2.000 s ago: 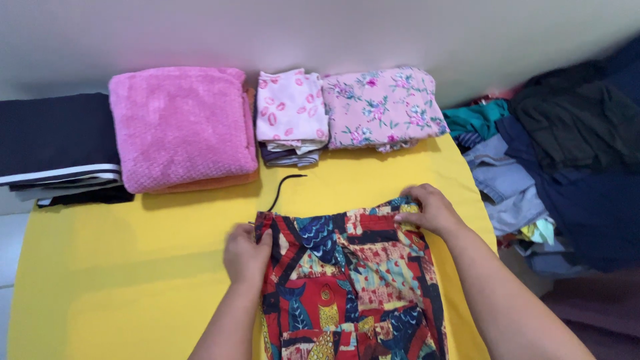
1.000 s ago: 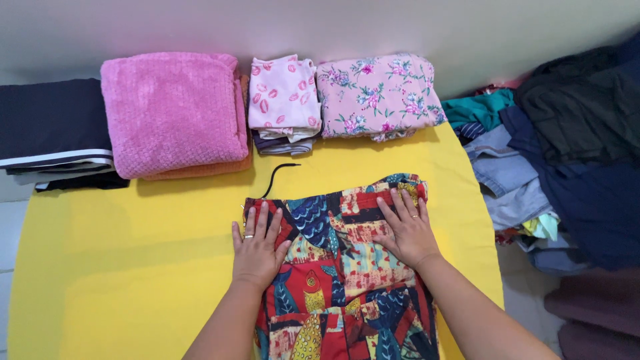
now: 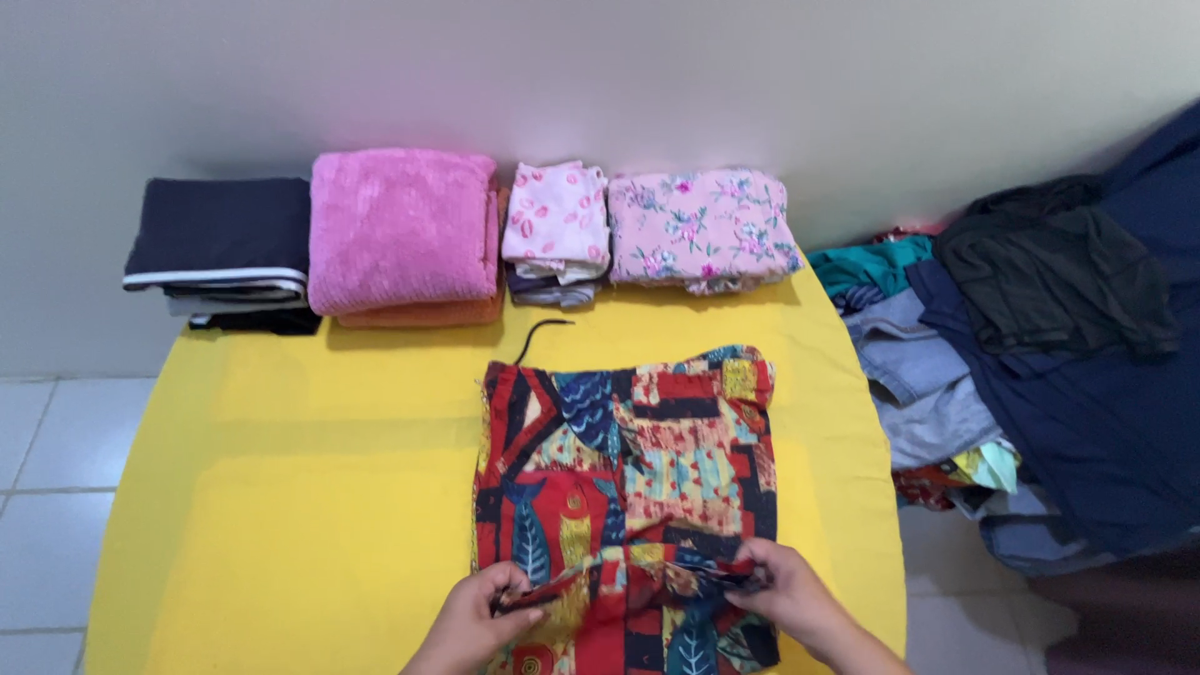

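A colourful fish-patterned garment (image 3: 675, 469) lies flat on the yellow tablecloth (image 3: 281, 525), a black drawstring (image 3: 536, 336) sticking out at its upper left corner. Near the bottom of the view, my left hand (image 3: 483, 614) pinches the left end of a raised edge of this cloth between thumb and fingers. My right hand (image 3: 783, 595) grips the other end of the same edge. Between the hands the cloth is lifted in a loose fold. The garment's lowest part runs out of view.
Along the wall stand a dark folded stack (image 3: 225, 230), a pink towel (image 3: 403, 230), a small lip-print pile (image 3: 558, 216) and a pink floral folded cloth (image 3: 698, 225). Right of the rounded table edge is a heap of loose clothes (image 3: 1050, 272), including denim.
Both hands have moved from the garment's upper part down toward its lower part. One second ago they lay flat on it; now they hold a lifted edge. The view has shifted.
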